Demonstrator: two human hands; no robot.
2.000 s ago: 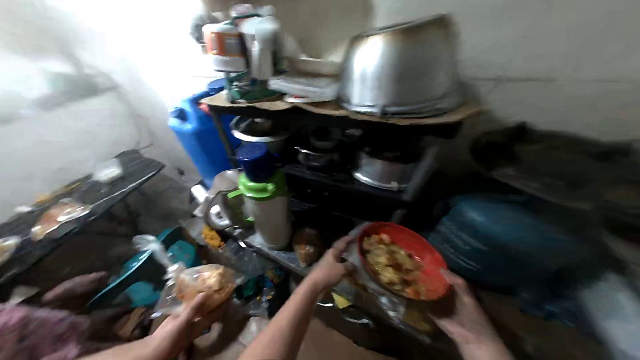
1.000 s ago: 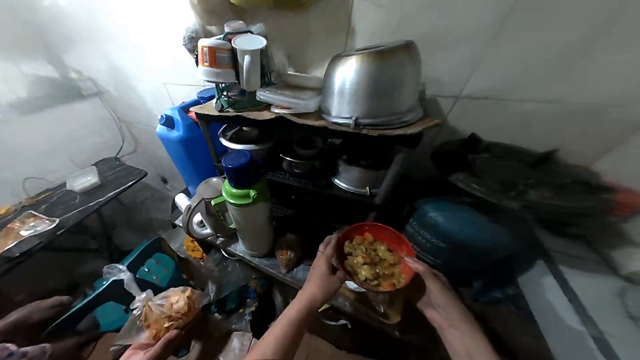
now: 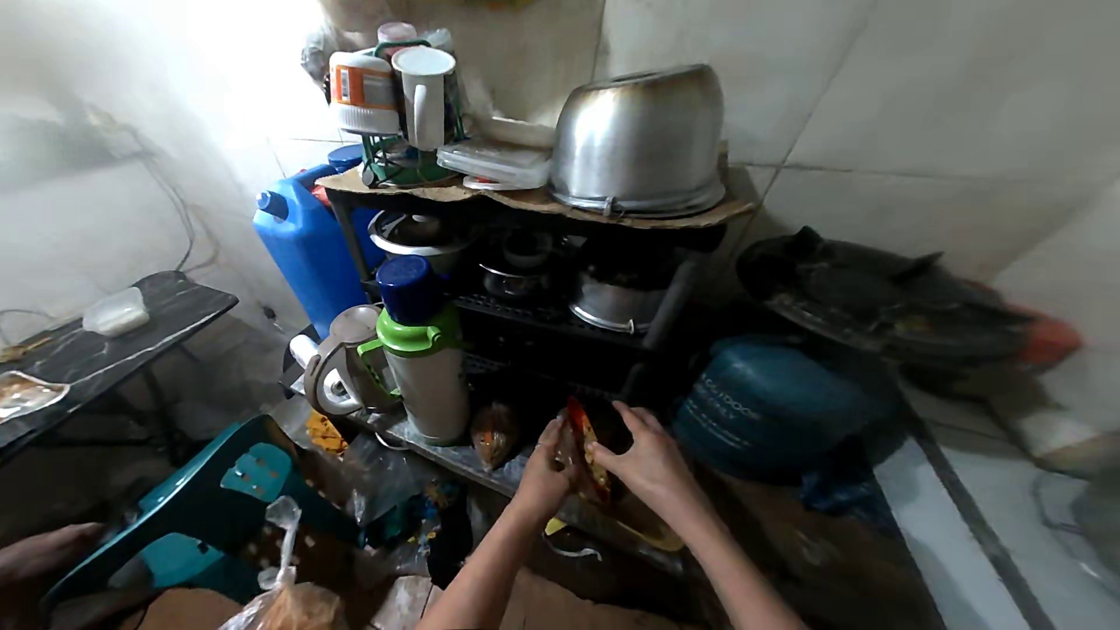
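Note:
Low in front of the rack, a red bowl of food point(image 3: 588, 448) is tilted steeply on its side between my two hands. My left hand point(image 3: 549, 468) grips it on the left, against what looks like clear plastic. My right hand point(image 3: 643, 451) holds the right side, with the thumb near the chunky yellowish food. The underside of the bowl and anything beneath it are hidden. Left of my left hand, a small tied bag of brown food point(image 3: 494, 435) sits on the bottom shelf beside a thermos flask with a green collar point(image 3: 429, 376).
A black rack point(image 3: 674, 289) holds an upturned aluminium pot point(image 3: 639, 144) and more pots. Teal gas cylinder point(image 3: 779, 407) and black burner stove point(image 3: 884, 293) stand right. A teal plastic chair point(image 3: 254, 464), a tied food bag point(image 3: 289, 604) and another person's hand point(image 3: 57, 556) are at lower left.
The red bowl, level enough earlier to show its food from above, is now tipped on its side and lower, near the bottom shelf. The tied food bag at lower left has moved down.

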